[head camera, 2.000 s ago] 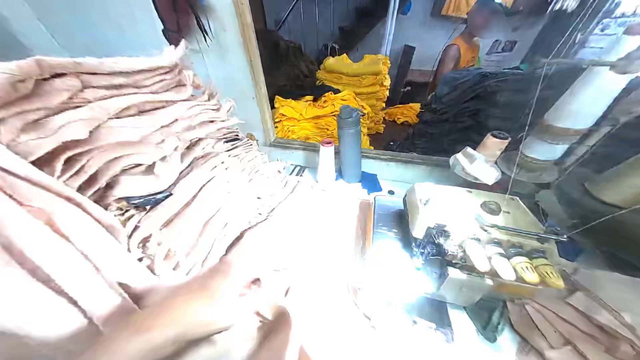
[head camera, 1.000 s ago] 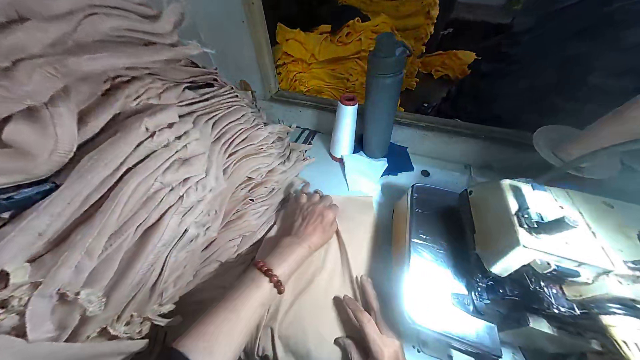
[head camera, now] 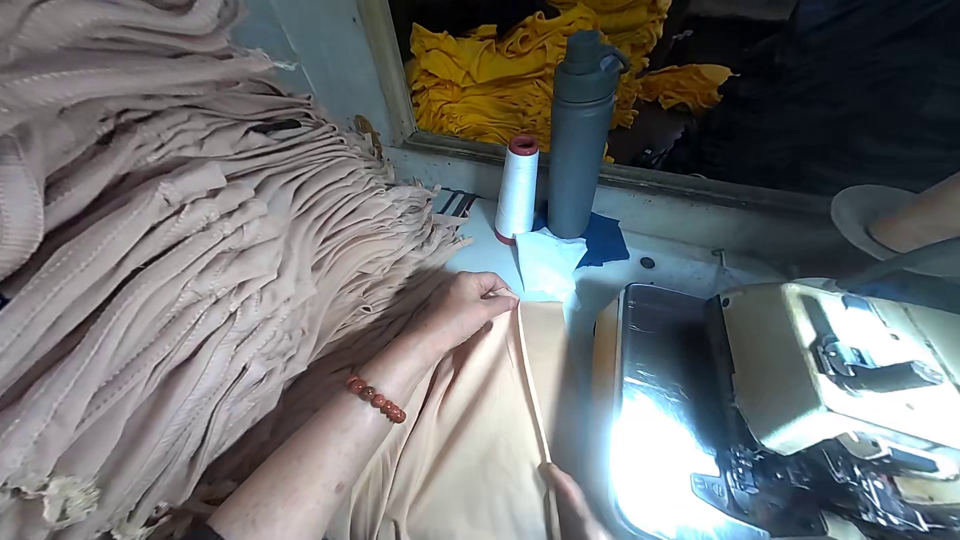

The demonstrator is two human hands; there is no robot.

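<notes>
A beige fabric piece (head camera: 472, 435) lies on the table in front of me, with a narrow folded edge running down its right part. My left hand (head camera: 480, 300), below a red-brown bead bracelet (head camera: 375, 399) on the wrist, pinches the top end of that edge between thumb and fingers. Lower down, my right hand (head camera: 574, 506) holds the same edge near the bottom of the view; part of it is cut off by the frame. To the right stands a sewing machine (head camera: 847, 367) with a brightly lit metal plate (head camera: 660, 420).
A tall heap of beige fabric pieces (head camera: 187, 262) fills the left side. Behind my hands stand a white thread cone (head camera: 517, 191) and a grey bottle (head camera: 577, 142), beside white and dark blue cloth scraps. Yellow fabric (head camera: 480, 82) is stacked beyond the window frame (head camera: 675, 180).
My left hand, flat on the fabric a second ago, now pinches the edge at its top. My right hand has gone lower and closed on the edge. The view has moved strongly since the earliest frame.
</notes>
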